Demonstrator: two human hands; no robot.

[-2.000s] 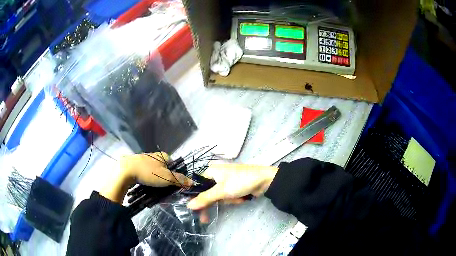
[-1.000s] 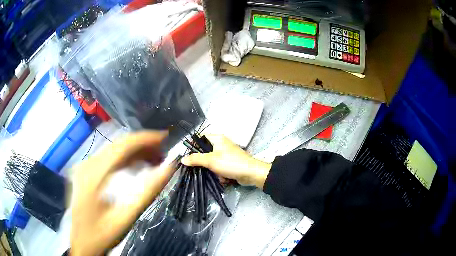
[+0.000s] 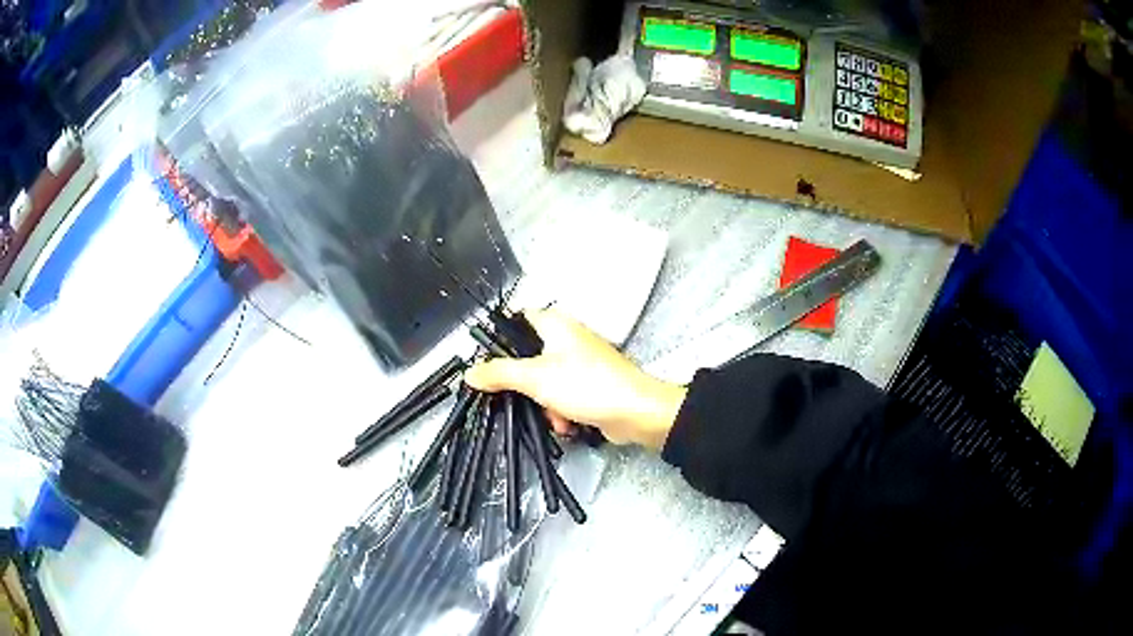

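My right hand (image 3: pixel 578 379) is closed around a bundle of black rods (image 3: pixel 478 454). The rods fan out below the hand, with two pointing out to the left, and thin wires stick up above the fist. A clear plastic bag (image 3: pixel 398 572) with more black rods in it lies under and in front of the held bundle. My left hand is not in the picture. Filled bags of rods (image 3: pixel 373 211) stand behind the hand, to the left.
A counting scale (image 3: pixel 777 81) sits in an open cardboard box (image 3: pixel 746 180). A steel ruler (image 3: pixel 795 298) lies over a red card (image 3: pixel 810 263). A blue tray (image 3: pixel 180 323) and a dark rod block (image 3: pixel 122 466) are left. A rod-filled bin with a yellowish note (image 3: pixel 1056 404) is right.
My left hand has left the bundle, swung through the lower left and gone out of view. My right hand still holds the rods, now spread downward. The view has shifted slightly.
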